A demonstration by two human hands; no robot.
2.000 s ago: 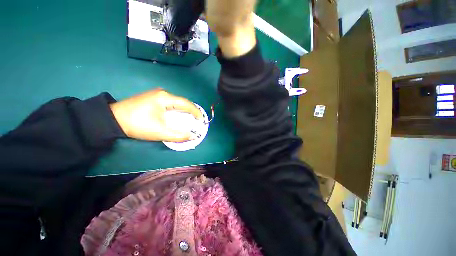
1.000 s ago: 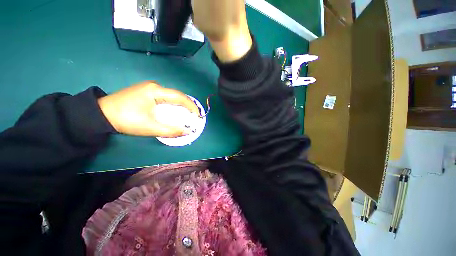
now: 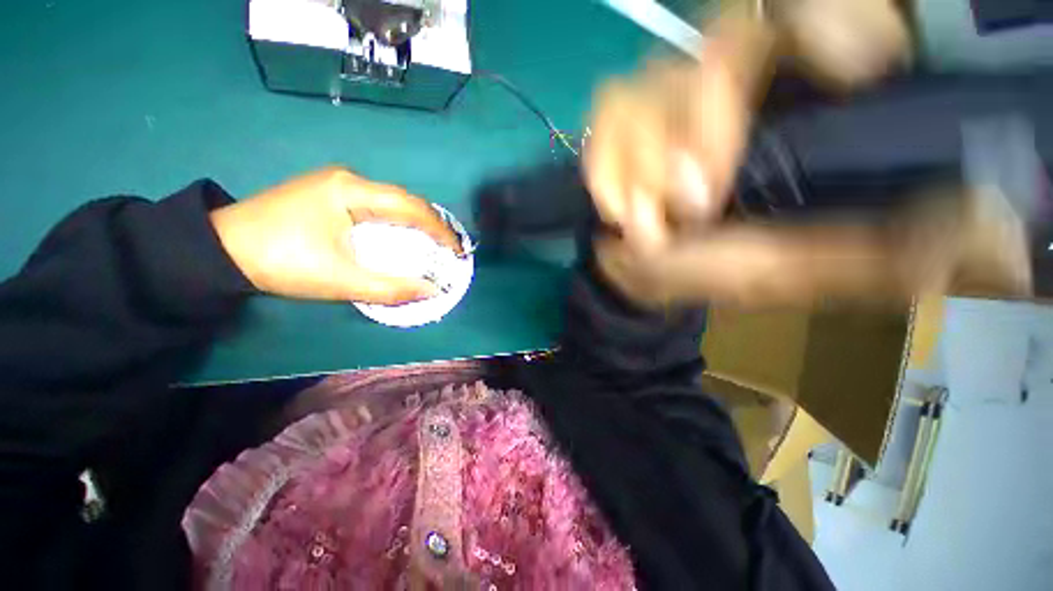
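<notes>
A round white plastic housing [image 3: 406, 268] lies on the green bench top near its front edge. My left hand [image 3: 329, 237] holds it from the left, thumb and fingers on its top, with small metallic parts showing near the fingertips. My right hand [image 3: 681, 173] is blurred at the right. It is closed around a thick black electric screwdriver [image 3: 854, 144], whose dark nose points left, just right of the housing. Whether the nose carries a screw is too blurred to tell.
The screw feeder [image 3: 358, 67] stands behind the housing, its metal pickup facing front. Thin wires lie to the right of the feeder. A brown cardboard carton [image 3: 849, 364] stands at the right, partly hidden by my right hand and the screwdriver. A white strip runs along the back.
My right hand has moved with the screwdriver from over the feeder to the right of the housing, and the screwdriver now lies sideways. My left hand still holds the housing.
</notes>
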